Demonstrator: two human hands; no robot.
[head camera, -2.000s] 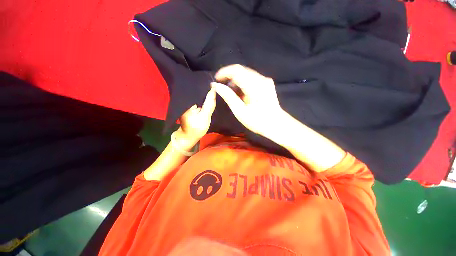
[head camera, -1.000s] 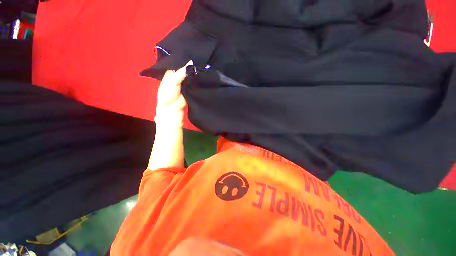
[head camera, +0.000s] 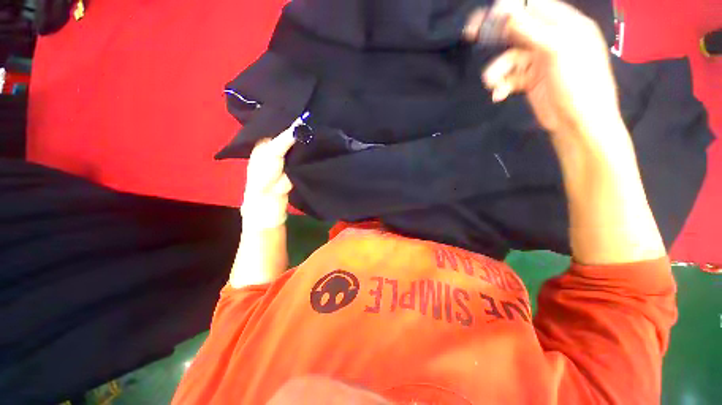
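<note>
The dark garment is spread in front of me, with its front edge folded over. My left hand grips the garment at its left part. A round dark button with a shiny rim shows at my left fingertips. My right hand is raised over the upper right of the garment, blurred, with bent fingers. Whether it holds a needle cannot be made out. A short thin pale line, perhaps thread or needle, shows over the cloth below my right hand.
Red cloth covers the table. Other dark garments hang or lie at the left. A dark round item with yellow is at the right edge. Green floor shows at the lower right.
My right hand was at the button area beside my left hand, then out of sight, and is now raised at the upper right. My left hand has moved up and left, gripping the folded cloth.
</note>
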